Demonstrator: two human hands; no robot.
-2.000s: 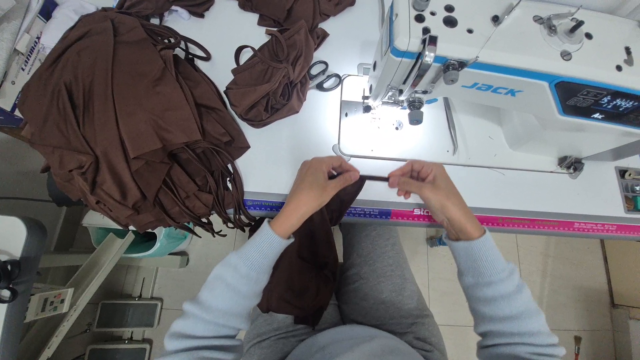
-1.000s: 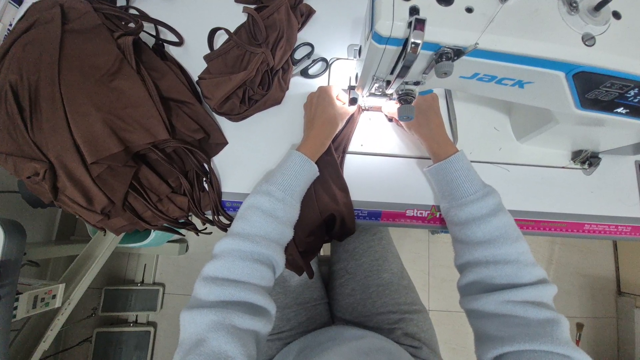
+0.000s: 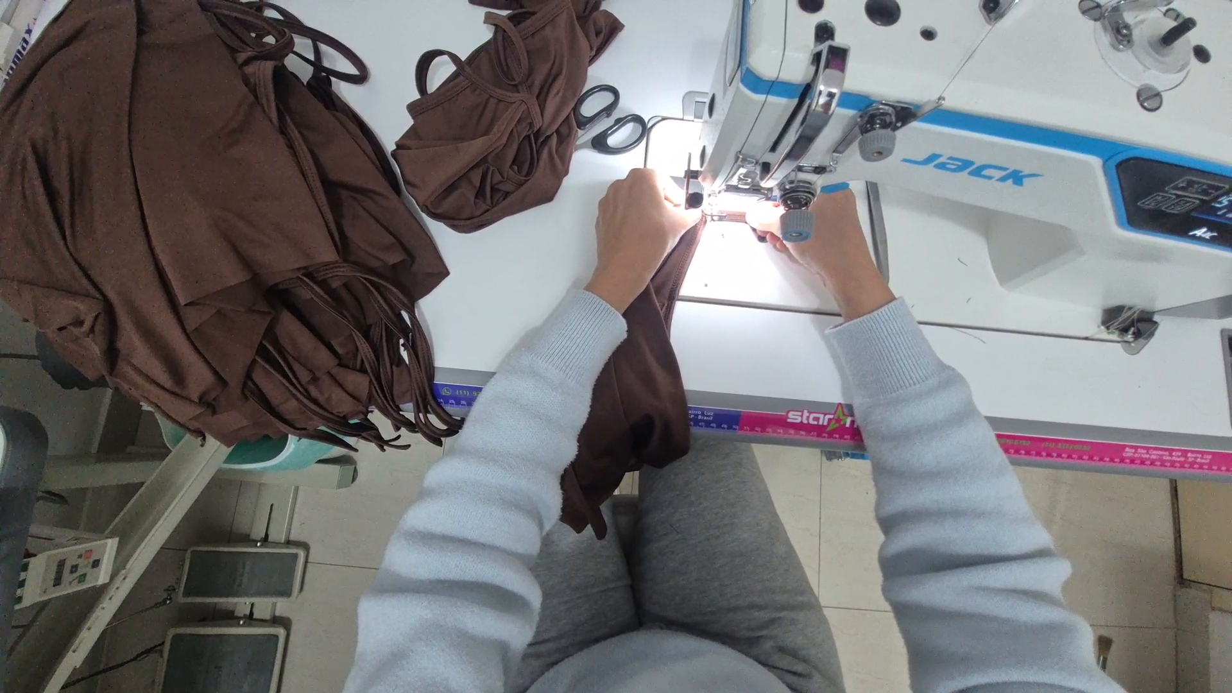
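A white and blue Jack sewing machine (image 3: 972, 164) stands on the table with its lamp lit over the needle area. My left hand (image 3: 637, 231) grips brown fabric just left of the presser foot. From there the brown garment (image 3: 643, 385) hangs over the table's front edge toward my lap. Right of the foot, my right hand (image 3: 818, 241) holds the narrow brown strap (image 3: 736, 218), which runs under the needle area between both hands. The machine's head and a tension knob partly hide the right fingers, and glare washes out the fingertips.
A large pile of brown garments (image 3: 192, 212) covers the table's left side. A smaller brown bundle (image 3: 496, 125) lies beside black-handled scissors (image 3: 611, 120). A printed measuring tape (image 3: 1078, 450) runs along the front edge. Below left are a teal container (image 3: 279, 452) and foot pedals (image 3: 241, 574).
Both hands have moved forward from the table's front edge to the needle area, taking the brown strap and garment with them. The view has shifted closer to the machine.
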